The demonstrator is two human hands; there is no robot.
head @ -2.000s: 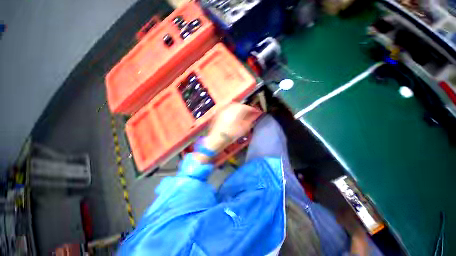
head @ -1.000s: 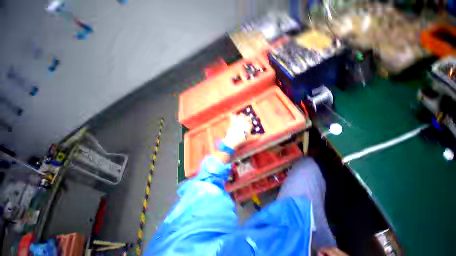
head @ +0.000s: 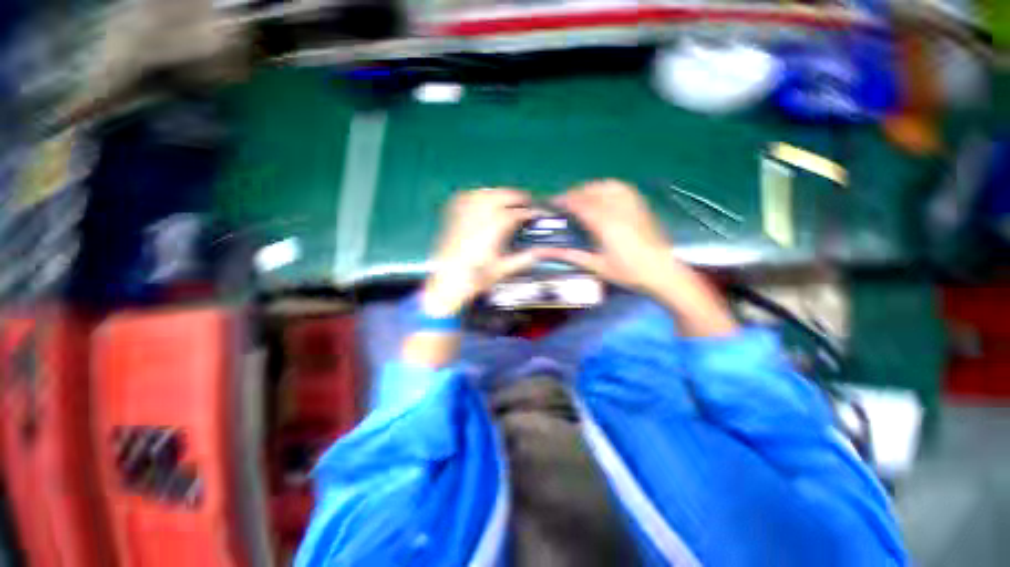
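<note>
My left hand (head: 476, 246) and my right hand (head: 622, 238) are together at the front edge of the green mat (head: 487, 144), with a blue band on the left wrist. Between them they hold a small black device housing (head: 550, 229) with a shiny spot on top. The fingers of both hands touch its sides. The frame is blurred, so its details do not show. Just below the hands, a pale narrow parts strip (head: 545, 292) with small contents lies at the bench edge.
Salmon-red trays (head: 166, 343) with dark parts stand at the left. Tweezers (head: 706, 208), a white strip (head: 777, 202) and a yellow-handled tool (head: 808, 163) lie right. A white tub (head: 717, 75) and blue item (head: 838, 80) are at the back. A white line (head: 360, 188) crosses the mat.
The view has swung from the left trays to the bench. My left hand has left the tray of black parts and is now at the bench edge with my right hand, on a black housing.
</note>
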